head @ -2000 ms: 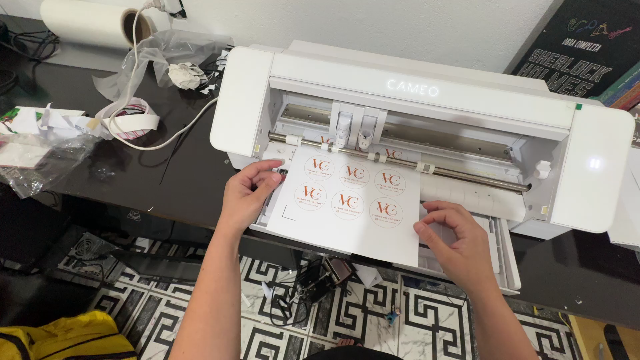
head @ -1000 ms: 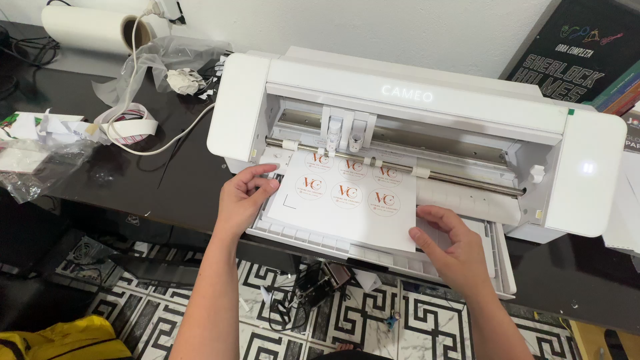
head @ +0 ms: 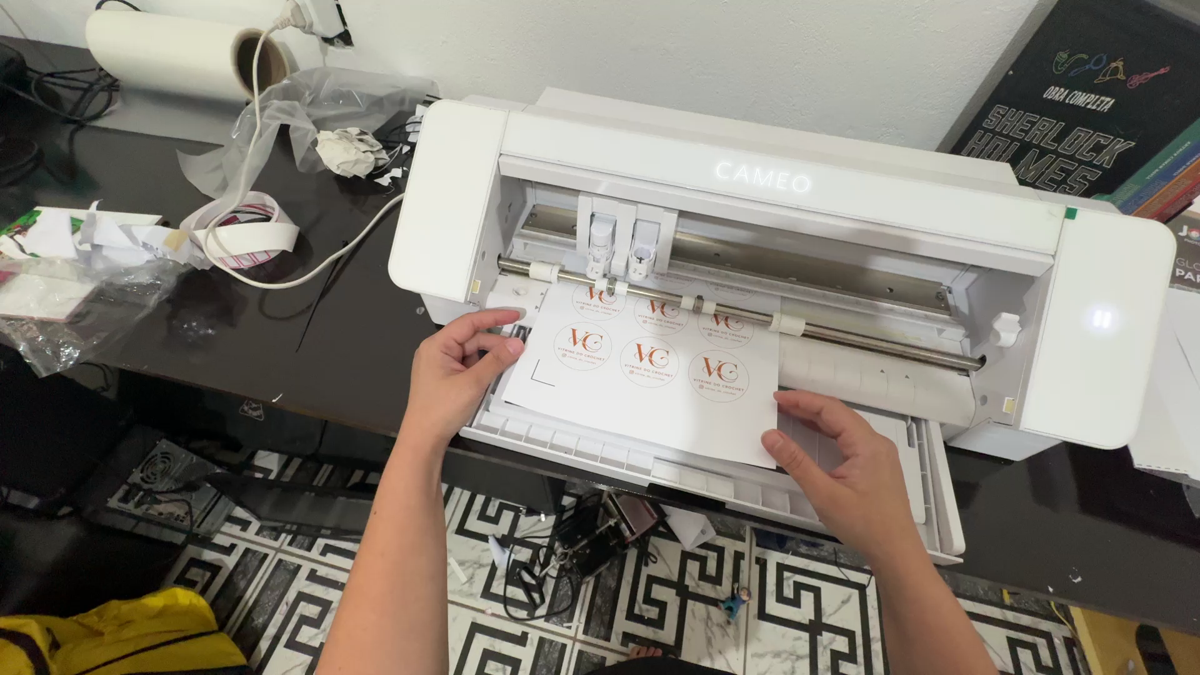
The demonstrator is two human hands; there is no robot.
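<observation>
A white Cameo cutting machine point(head: 769, 178) stands on the dark table with its front open. A sheet of printed round stickers point(head: 609, 403) lies on its front tray point(head: 581, 450), the far part under the roller bar point(head: 844, 343). The tool carriage point(head: 623, 239) is left of the machine's middle. My left hand point(head: 459, 375) is at the sheet's left edge, thumb and fingers apart. At the sheet's right edge is my right hand point(head: 839, 464), its thumb and fingertips by the edge; whether it pinches the paper is unclear.
Left on the table point(head: 187, 342) are a white roll point(head: 164, 56), a clear plastic bag point(head: 319, 98), crumpled paper point(head: 350, 152), a tape roll point(head: 248, 234) and a white cable point(head: 323, 281). Books point(head: 1050, 122) stand at the back right. Cables and a yellow cloth item point(head: 122, 637) are below.
The sheet has moved farther into the machine under the roller bar. The tool carriage has shifted a little left. Both hands have stayed beside the sheet.
</observation>
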